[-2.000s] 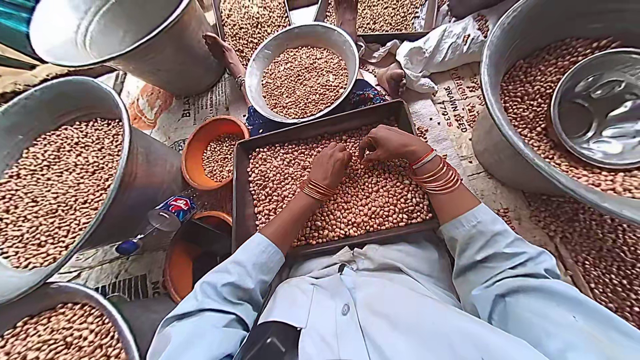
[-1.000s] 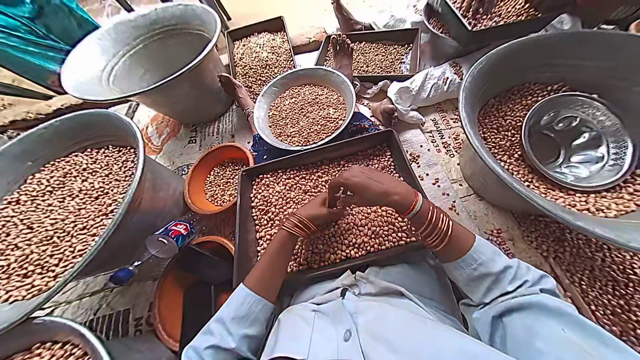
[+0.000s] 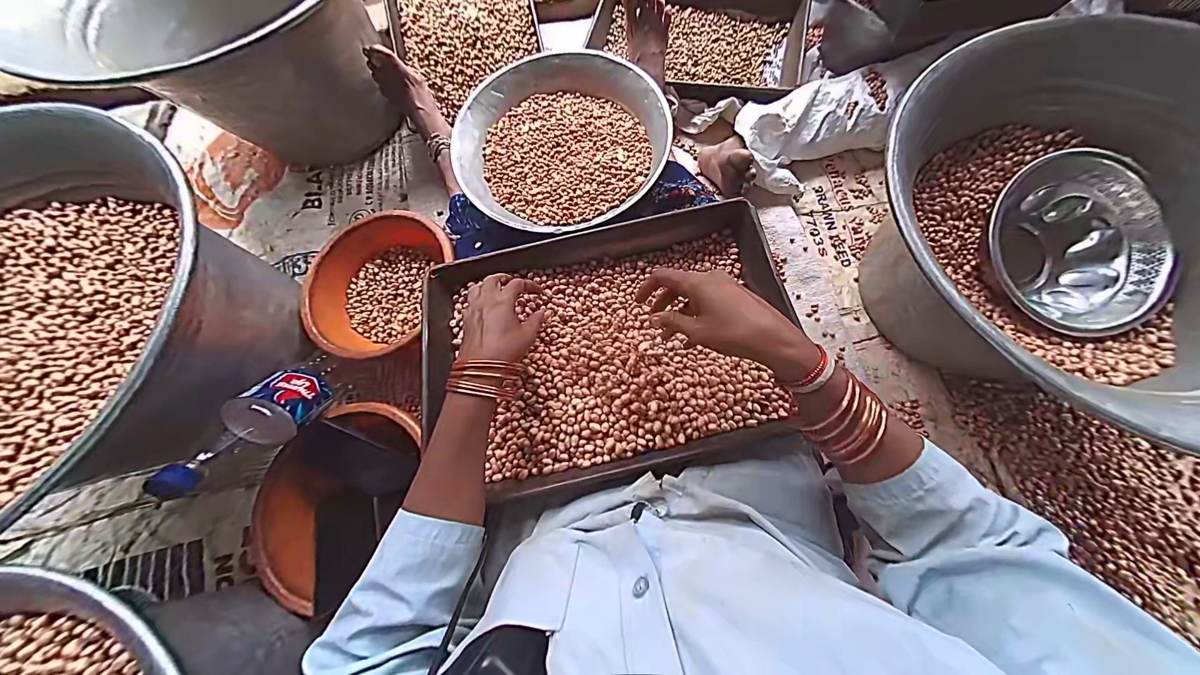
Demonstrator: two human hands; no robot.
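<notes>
A dark rectangular metal tray [image 3: 647, 454] lies across my lap, filled with a layer of pinkish-brown nuts or beans [image 3: 600, 375]. Over its left part rests my left hand [image 3: 500, 317], fingers apart and touching the nuts. My right hand [image 3: 708, 314] is above the right part, fingers spread and slightly curled, with nothing visible in it. Beyond the tray's far edge stands a round metal basin [image 3: 467, 150] of the same nuts. An orange bowl [image 3: 323, 295] with some nuts is just left of the tray.
Large metal tubs stand at left [image 3: 187, 225] and right [image 3: 895, 225], the right one holding nuts and a steel dish [image 3: 1078, 244]. A plastic bottle [image 3: 272, 408] lies near a second orange bowl [image 3: 272, 534]. Another person's bare feet [image 3: 403, 84] flank the basin. Loose nuts [image 3: 1106, 506] cover the right floor.
My hands were close together over the middle of the tray one second ago. Now they are apart, the left one at the tray's left side and the right one to the right.
</notes>
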